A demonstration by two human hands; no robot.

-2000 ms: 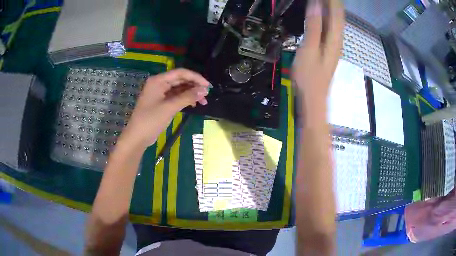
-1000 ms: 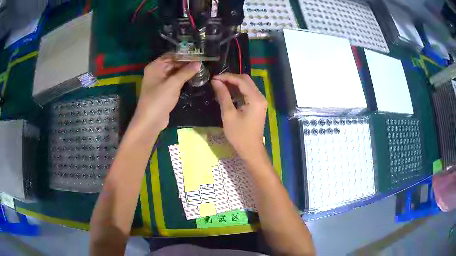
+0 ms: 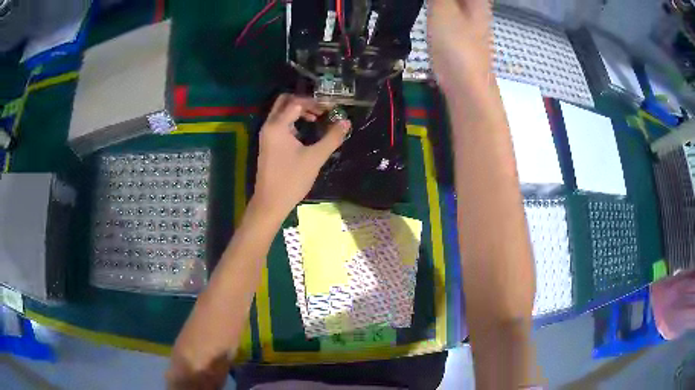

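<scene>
The black test fixture stands at the back centre, its metal mechanism above the seat area. My left hand is at the front of the fixture, below the mechanism, with thumb and fingers around a small round silvery component. Whether the component is lifted or rests in the seat is hidden. My right hand is raised at the top right of the fixture, blurred and cut off by the top edge; its fingers cannot be made out. The fixture's upper end is out of the picture.
A component tray lies left, with stacked trays behind it. Yellow and patterned label sheets lie in front of the fixture. A white tray, a smaller dark-dotted tray and white-topped stacks lie right. Another person's hand shows at the right edge.
My right hand has left the front of the fixture and moved up and right to the top edge. My left hand stays below the mechanism. The camera view has shifted slightly.
</scene>
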